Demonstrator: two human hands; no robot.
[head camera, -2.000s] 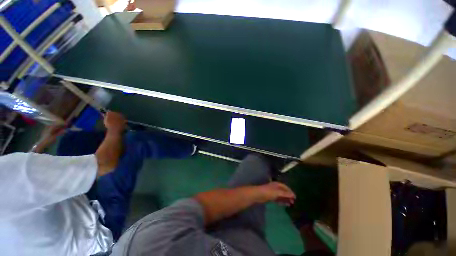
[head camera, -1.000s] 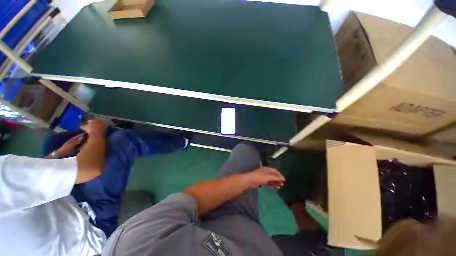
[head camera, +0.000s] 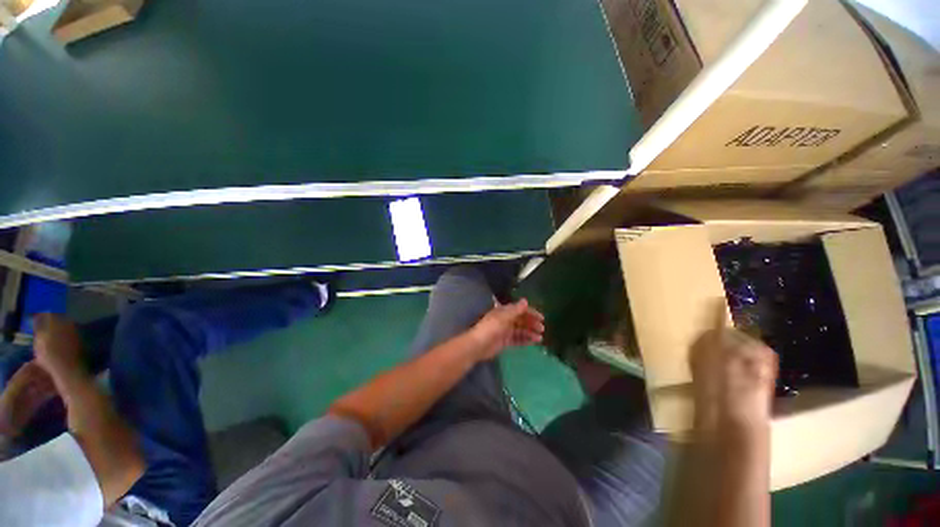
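Note:
An open carton (head camera: 835, 422) stands at the right with its flaps spread. A heap of black glinting adapters or cables (head camera: 789, 309) fills it. My right hand (head camera: 737, 376), blurred, is over the carton's near left edge, beside the heap; its fingers look curled and I cannot tell whether it holds anything. My left hand (head camera: 510, 327) is over my knee, bare, with fingers loosely bent and apart, and nothing shows in it.
A green-topped workbench (head camera: 361, 93) with a white card (head camera: 409, 229) on its lower edge spans the front. A closed carton (head camera: 783, 134) printed "ADAPTER" stands behind the open one. A small cardboard tray (head camera: 98, 15) lies on the bench. Another person's arm (head camera: 93, 412) shows at left.
The view has turned right, bringing the open carton further in. My right hand, only a blur at the lower edge one second ago, is now over the carton's edge. My left hand stays near my knee.

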